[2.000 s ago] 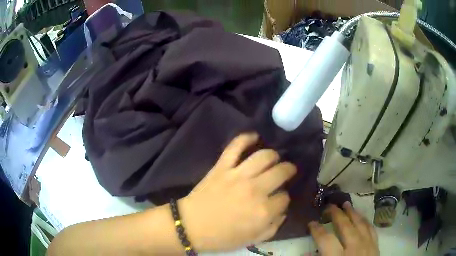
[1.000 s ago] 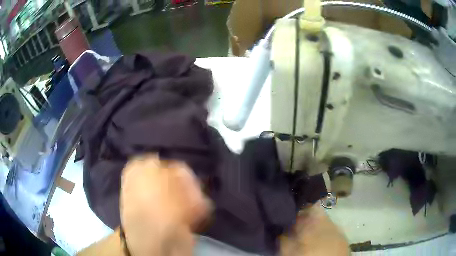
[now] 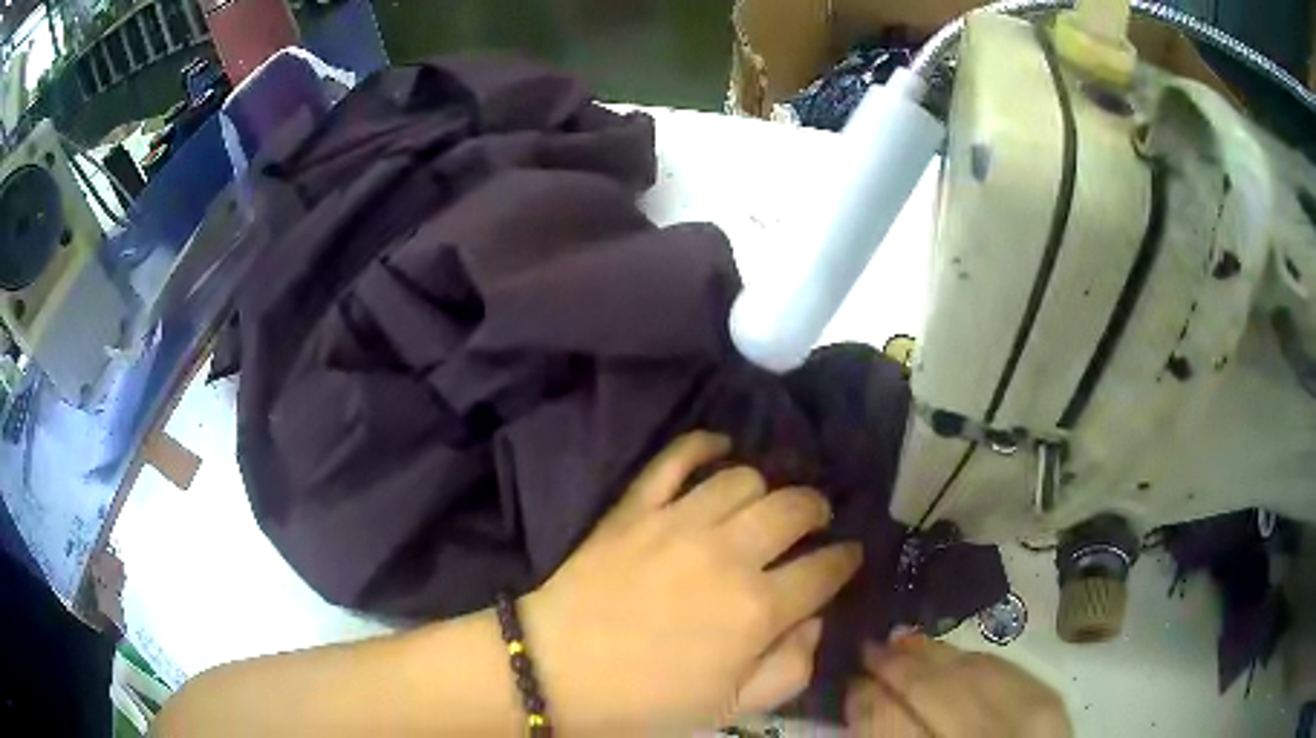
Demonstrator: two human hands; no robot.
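Note:
A dark plum-brown garment (image 3: pixel 433 332) lies in a large crumpled heap left of the sewing machine head (image 3: pixel 1068 289), its right part reaching to the needle area. My left hand (image 3: pixel 693 577), with a beaded bracelet at the wrist, rests on the garment with fingers curled, gripping the cloth. My right hand (image 3: pixel 953 692) is at the bottom edge, partly cut off, its fingertips pinching the garment's edge in front of the presser foot (image 3: pixel 931 555). The needle itself cannot be made out.
A white lamp tube (image 3: pixel 837 216) hangs over the garment. A brass ribbed knob (image 3: pixel 1093 598) is low on the head. Dark scraps (image 3: pixel 1241 584) lie on the bed at right. An open carton (image 3: pixel 765 58) stands behind. A reddish-pink cylinder (image 3: pixel 253 36) is at upper left.
From one second ago, my left hand has moved right and settled on the cloth nearer the needle. My right hand has moved slightly right. The camera view has shifted.

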